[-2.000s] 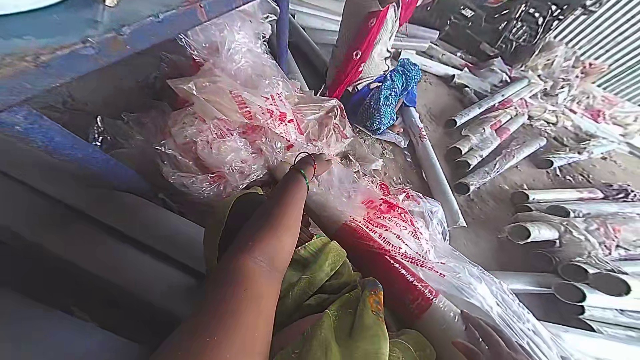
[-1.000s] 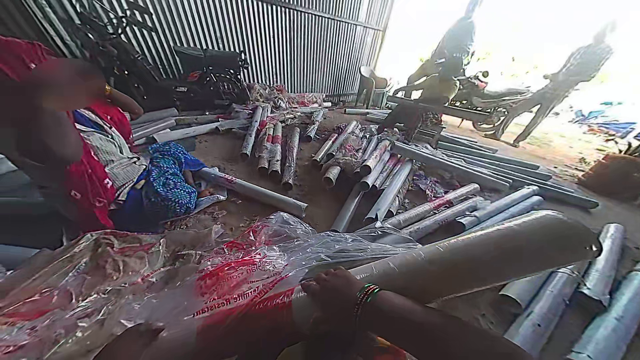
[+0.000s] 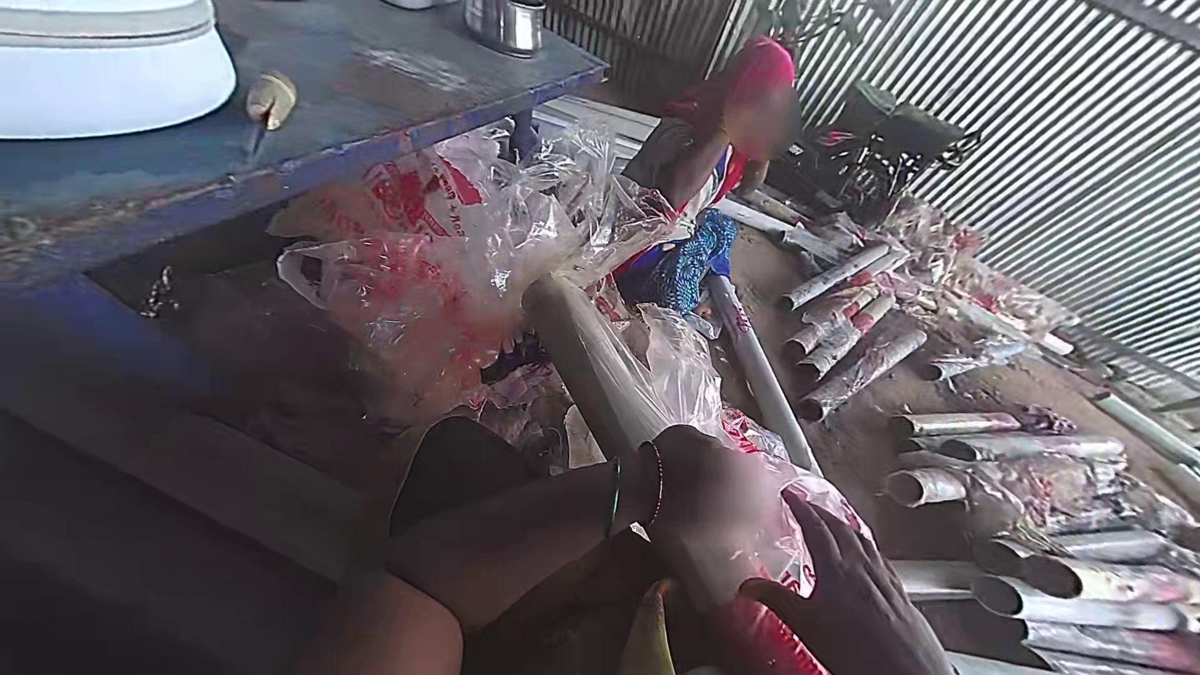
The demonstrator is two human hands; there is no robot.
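Observation:
A grey pipe (image 3: 600,375), partly inside a clear plastic sleeve with red print (image 3: 797,553), slants across my lap from upper left to lower right. My left hand (image 3: 712,497), with thin bangles at its wrist, is closed around the pipe and bunched sleeve, its fingers blurred. Lower right, my right hand (image 3: 844,591) lies over the sleeve with fingers spread and thumb across it, against the pipe. Beyond the pipe's far end, a heap of crumpled clear plastic sleeves (image 3: 441,272) with red print sits beside the table.
A blue metal table (image 3: 375,84) at upper left carries a white container (image 3: 103,66), a wooden-handled pointed tool (image 3: 271,101) and a steel cup (image 3: 504,26). A person (image 3: 712,141) sits beyond the heap. Pipes (image 3: 862,375) lie on the ground at right, before a corrugated wall.
The view has swung back toward the table. Both hands are now together on the sleeved pipe; two seconds ago my left hand was at the plastic heap. More bare grey pipe shows at the upper end than then.

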